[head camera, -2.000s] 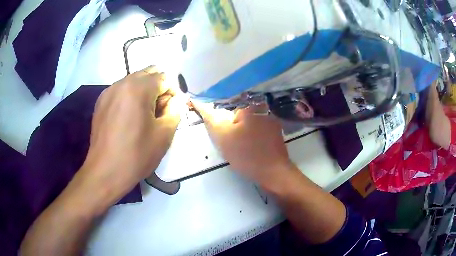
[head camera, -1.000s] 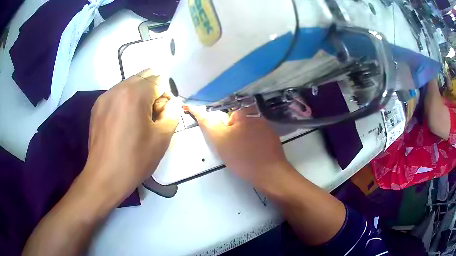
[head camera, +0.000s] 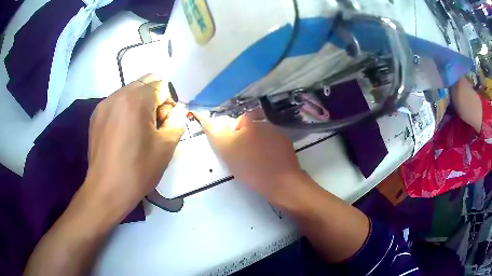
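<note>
The white sewing machine head with a blue stripe (head camera: 259, 48) leans over the upper middle. My left hand (head camera: 127, 135) is at the left of the needle area, fingers curled and thumb and fingertips together in the lamp glow. My right hand (head camera: 253, 153) is under the machine head, its fingertips pointing left and close to the left fingertips. Glare hides the needle and whatever the fingertips may hold. A dark purple cloth (head camera: 56, 145) lies under and beside my left wrist. A fine dark thread seems to run by the left fingers.
A purple strip (head camera: 359, 135) lies right of the needle under the arm. A white ribbon (head camera: 63, 54) lies on purple pieces at upper left. The white table (head camera: 199, 237) has a measuring tape along its front edge. A printed label (head camera: 422, 126) and a person's red garment (head camera: 450, 161) are at right.
The machine and both hands sit slightly further left in the picture, as the view shifts. The hands stay at the needle area with almost the same pose.
</note>
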